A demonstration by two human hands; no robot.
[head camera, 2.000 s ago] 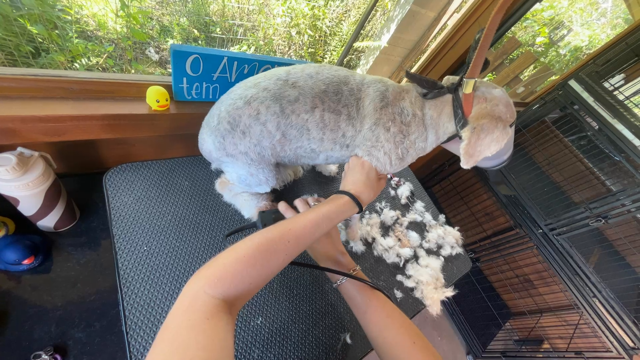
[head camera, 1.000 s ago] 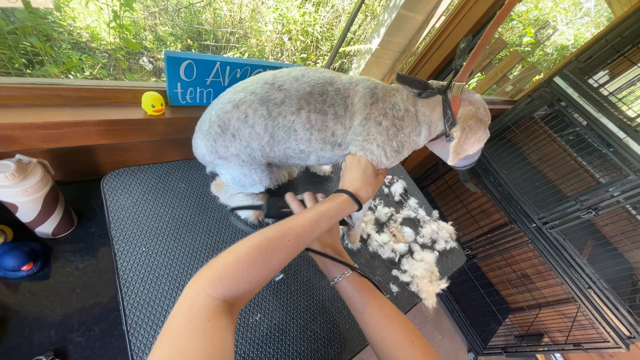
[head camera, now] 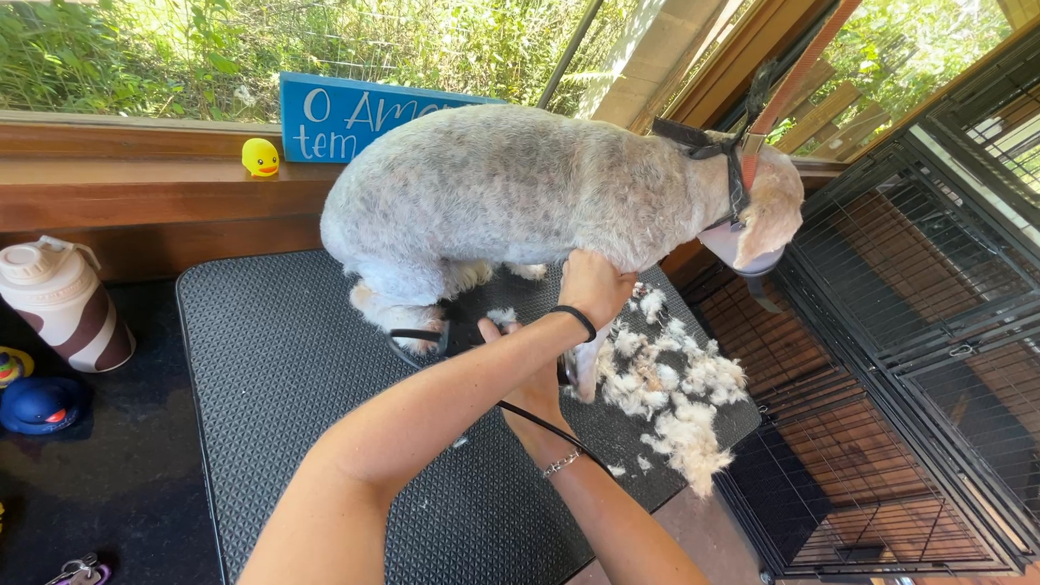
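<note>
A close-clipped light dog (head camera: 504, 183) stands on a black textured grooming table (head camera: 301, 366), its head at the right in a dark collar and an orange-brown strap (head camera: 800, 85). My left hand (head camera: 597, 284) is closed round the upper part of a front leg (head camera: 587, 361), close to the chest. Under my left forearm, my right hand (head camera: 528, 374) holds a black corded clipper (head camera: 463, 335) beside that leg; my forearm hides part of it. The clipper's cord loops at the left and runs over my right wrist. Cut fur (head camera: 674, 382) lies right of the leg.
Behind the dog are a blue lettered sign (head camera: 357, 114) and a yellow rubber duck (head camera: 261, 158) on the wooden sill. A lidded bottle (head camera: 69, 309) and a blue duck (head camera: 41, 405) stand on the dark surface at left. Black wire cages (head camera: 869, 455) are at right.
The dog's head has drawn back slightly to the left. My right hand and the clipper have shifted a little to the right. My left hand keeps its hold near the dog's chest.
</note>
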